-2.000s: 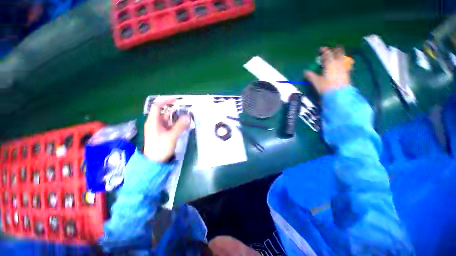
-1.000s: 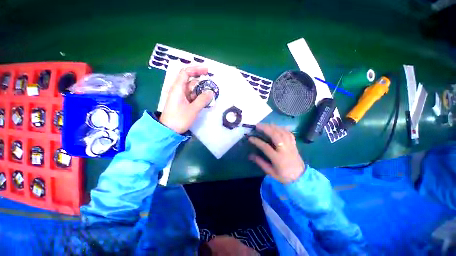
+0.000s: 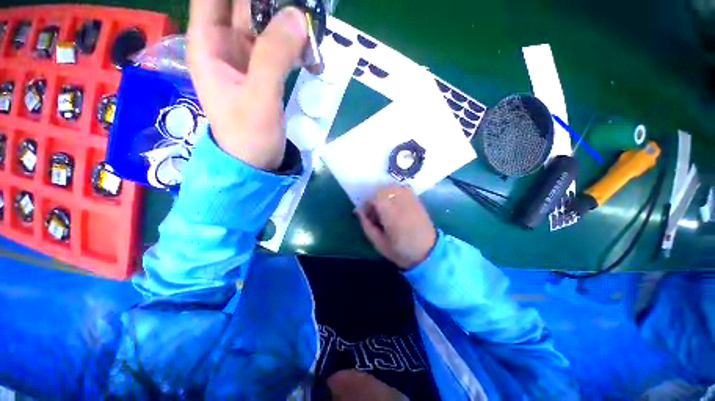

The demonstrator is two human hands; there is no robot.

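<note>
My left hand (image 3: 251,86) is raised at the top, closed on a round dark unit (image 3: 313,14) that the upper edge partly cuts off. My right hand (image 3: 397,227) lies at the lower edge of the white paper sheet (image 3: 364,153), fingers curled under; whether it holds anything cannot be seen. A black notched ring part with a pale centre (image 3: 419,162) lies on the paper. The adhesive sheet with black half-moons (image 3: 427,76) lies behind and partly under the paper. Thin dark tweezers (image 3: 480,193) lie right of the paper.
Left are a red parts tray (image 3: 84,149) and a blue bin (image 3: 125,133) of white rings. Right are a round screw dish (image 3: 515,135), a black tool (image 3: 546,196), a yellow-orange driver (image 3: 623,176) with cord, green tape (image 3: 615,135) and white strips (image 3: 679,192).
My left hand has lifted the round unit up towards the top edge. My right hand has moved from the tweezers to the paper's lower edge. The paper has shifted off part of the adhesive sheet.
</note>
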